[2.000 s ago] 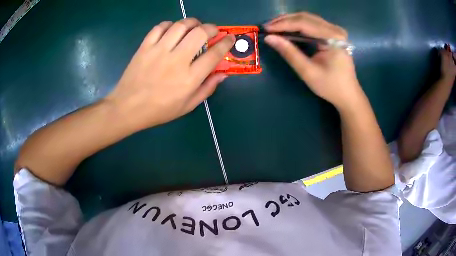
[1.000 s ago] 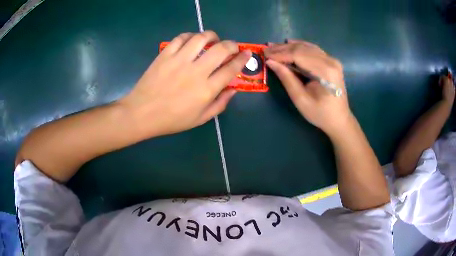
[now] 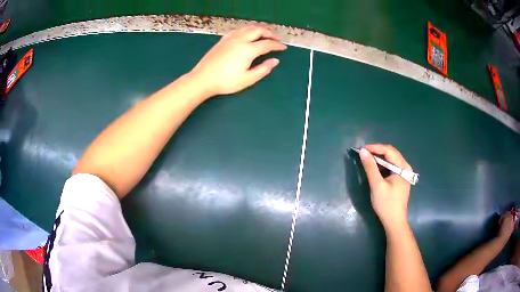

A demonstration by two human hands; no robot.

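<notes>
My left hand (image 3: 236, 60) is empty, palm down with its fingers apart, over the worn metal edge strip (image 3: 188, 24) at the top. My right hand (image 3: 390, 182) holds a slim tool (image 3: 393, 167) like a pen, right of the seam line. The tool's dark tip points up and left, its white rear end down and right. Nothing lies under the tip. The dark green surface (image 3: 228, 142) carries a thin pale seam line (image 3: 303, 142) between my hands.
Orange-red units lie beyond the strip at the upper right (image 3: 437, 48) and far right (image 3: 498, 87). Another unit (image 3: 20, 71) is at the far left beside something dark. Another person's hand (image 3: 507, 222) is at the lower right edge. A blue item is at the lower left.
The orange-red unit is out of my left hand. That hand is now at the metal strip, and my right hand is lower. The view has shifted, showing the strip and units beyond it.
</notes>
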